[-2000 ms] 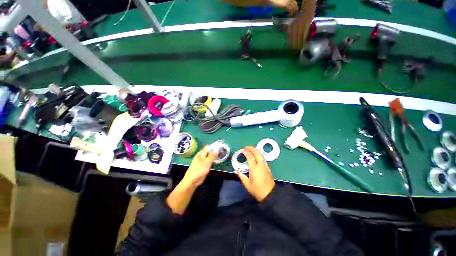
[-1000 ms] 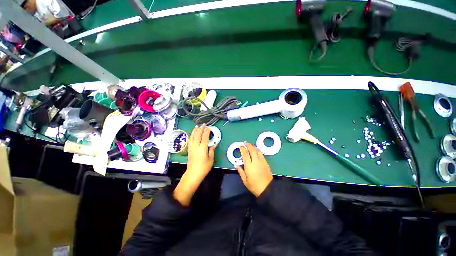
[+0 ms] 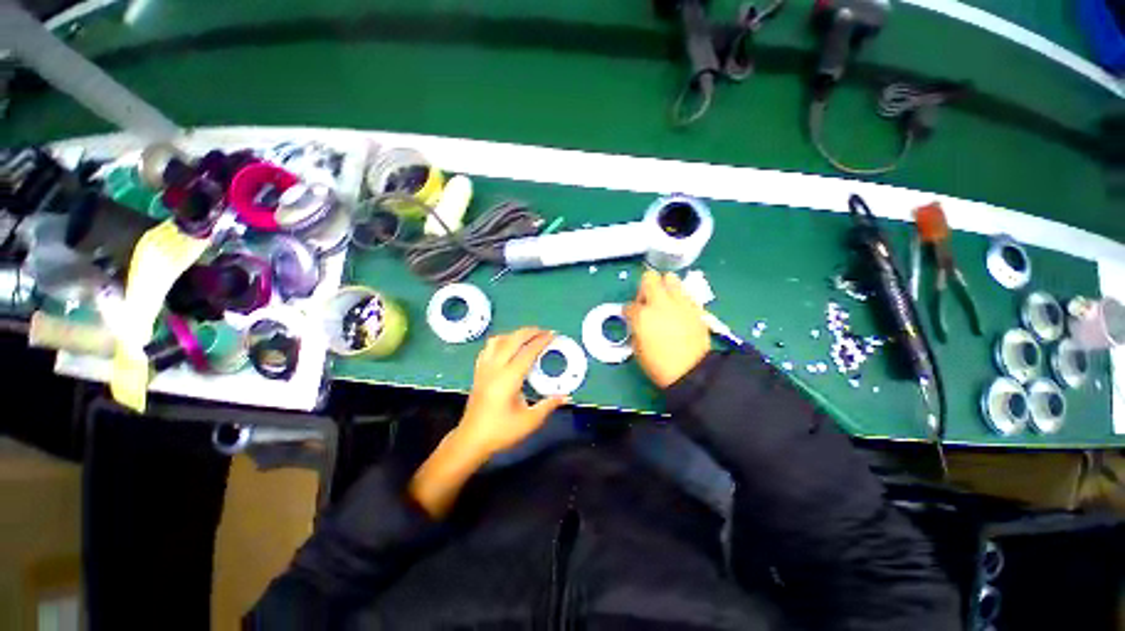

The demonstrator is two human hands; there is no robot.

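Observation:
Three white-silver ring caps lie on the green bench in front of me: one at left (image 3: 458, 313), one in the middle (image 3: 571, 375) and one at right (image 3: 595, 333). My left hand (image 3: 503, 392) has its thumb and fingers around the left side of the middle ring. My right hand (image 3: 671, 330) is beside the right ring, fingertips at the lower edge of the hair dryer body (image 3: 592, 244). The hand partly covers the brush, whose cream head (image 3: 697, 287) shows behind it. Whether the right fingers hold anything is hidden.
A screw tub (image 3: 390, 330) and a tray of loose parts (image 3: 284, 392) are at left. At right lie screws (image 3: 846, 350), an electric screwdriver (image 3: 891, 290), orange-handled pliers (image 3: 933, 224) and several more ring caps (image 3: 1020, 354). Corded grey dryers (image 3: 839, 43) lie on the conveyor.
My left hand has left the left ring and moved right to the middle ring. My right hand has let go of the middle ring and reached forward to the dryer. The view has shifted.

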